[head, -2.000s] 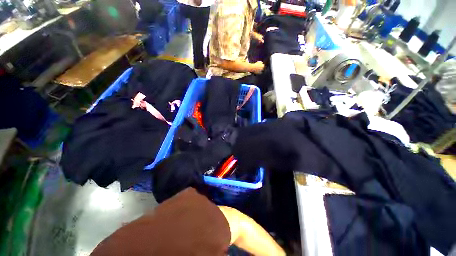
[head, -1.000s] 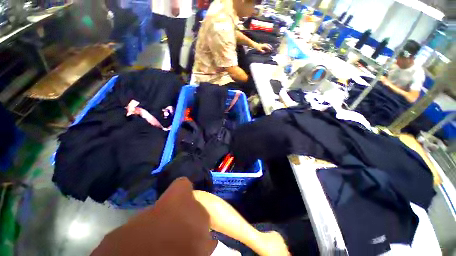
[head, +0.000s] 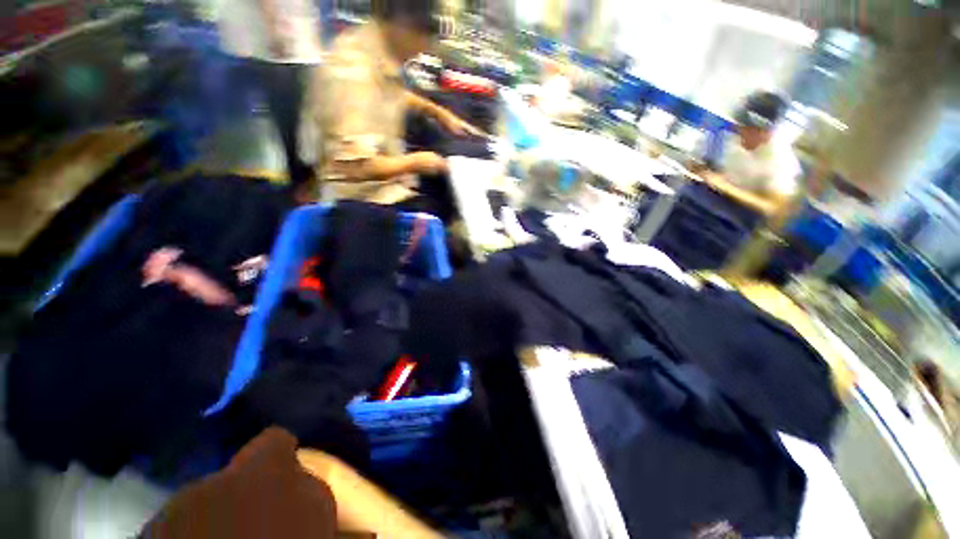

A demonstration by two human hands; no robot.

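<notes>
Dark navy cloth point(head: 674, 305) lies in a long rumpled heap over the white table point(head: 563, 432) and hangs from its left edge into a blue crate point(head: 416, 414). A flatter dark panel point(head: 674, 453) lies at the table's near end, with a small pale mark at its bottom. My left forearm, below a brown sleeve, reaches to the bottom edge; my left hand is cut off there. My right hand is not in view. The picture is blurred.
A second blue crate point(head: 90, 253) at the left is heaped with dark cloth point(head: 105, 358) and pink ties point(head: 190, 279). A person in a patterned shirt point(head: 353, 116) is ahead. Another person in white point(head: 760, 163) sits beyond the table. A wooden bench point(head: 63, 179) is far left.
The view has turned right, so crates and table have shifted left in the picture. The person in white has come into view. My left hand, seen at the bottom a second ago, has left the picture.
</notes>
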